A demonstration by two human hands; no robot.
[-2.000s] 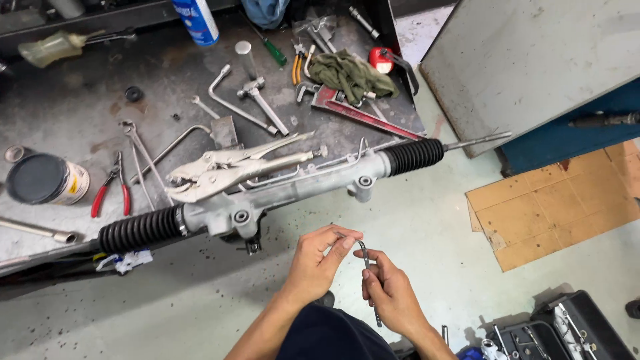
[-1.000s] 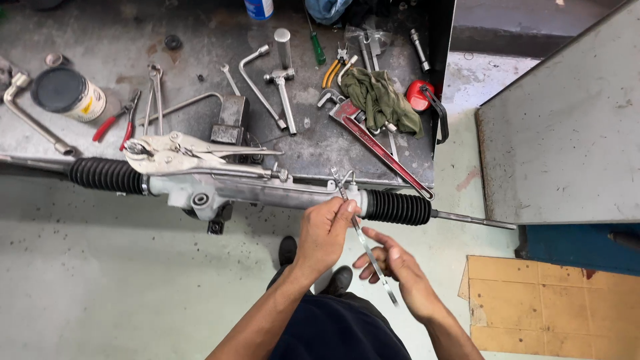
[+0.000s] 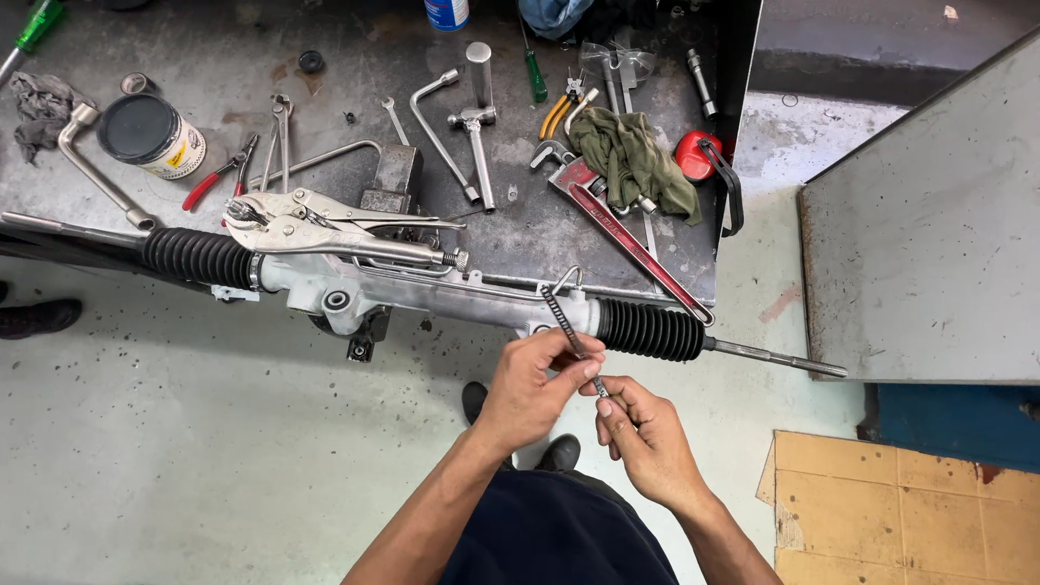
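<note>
Between both hands is a thin metal hose clamp strip (image 3: 561, 315) with slots along it. My left hand (image 3: 540, 382) pinches it near its middle, and my right hand (image 3: 642, 431) grips its lower end. The strip's upper end lies in front of the steering rack housing (image 3: 422, 296), near a bent metal pipe (image 3: 569, 275). To the right of the hands is a black rubber bellows (image 3: 650, 329) with a rod (image 3: 776, 357) coming out of it. Another bellows (image 3: 199, 257) covers the rack's left part. Locking pliers (image 3: 325, 236) lie across the housing.
On the metal workbench (image 3: 268, 65) lie a red pipe wrench (image 3: 626, 236), a green cloth (image 3: 638, 158), a hammer (image 3: 479, 122), red-handled pliers (image 3: 219, 179) and a lidded tub (image 3: 150, 134). A grey cabinet (image 3: 926, 219) stands at the right, above flattened cardboard (image 3: 894, 504). Another person's shoe (image 3: 41, 318) shows at the left.
My right hand, with spread fingers one second ago, has closed on the strip's lower end. The strip's upper end now slants to the left over the rack.
</note>
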